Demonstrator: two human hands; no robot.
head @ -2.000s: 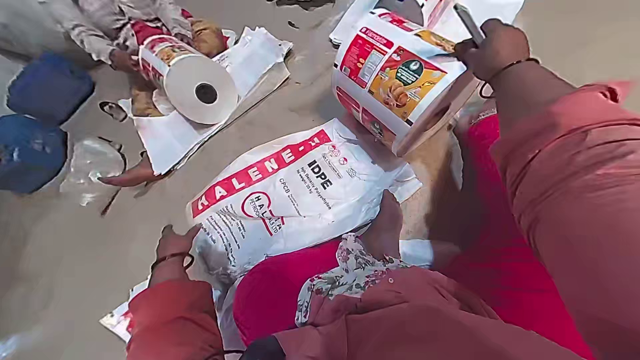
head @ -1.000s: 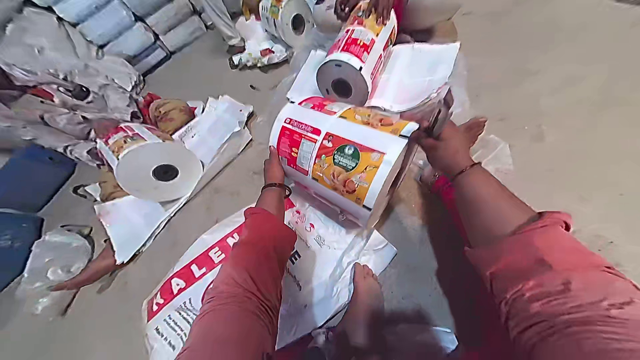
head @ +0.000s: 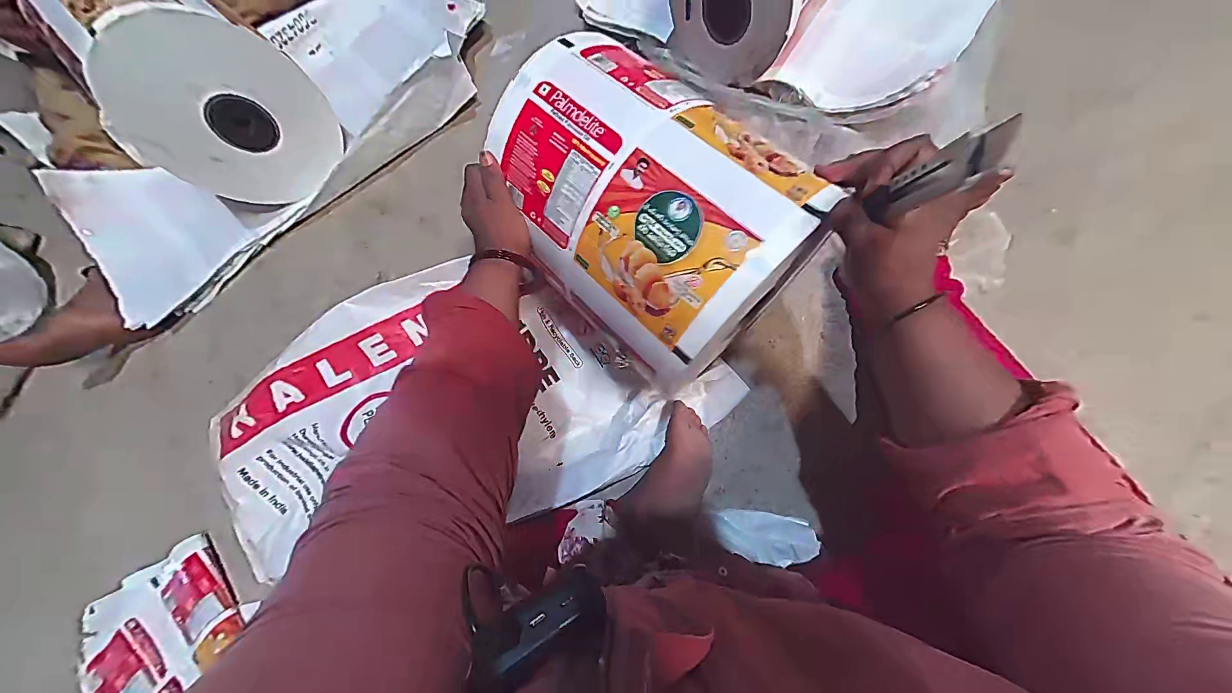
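A large roll of printed packaging film (head: 645, 212) in white, red and yellow lies tilted in front of me, above a white woven plastic sack (head: 327, 404). My left hand (head: 496, 217) presses on the roll's left end, fingers along its edge. At the roll's right end is my right hand (head: 895, 212), closed around a knife (head: 948, 168) with a flat, wide blade pointing up and right. The roll's right face is mostly turned away, and its underside is hidden. My bare foot (head: 679, 462) rests just below the roll.
Another film roll (head: 173, 106) sits on white sheets (head: 144, 241) at the upper left, near another person's foot (head: 67, 327). A further roll (head: 722, 29) lies beyond mine. Printed film scraps (head: 164, 616) are at the lower left. A small black device (head: 549, 621) hangs at my front.
My left hand, near the sack two seconds ago, has come to the roll's left end. The knife remains in my right hand. The view has shifted markedly.
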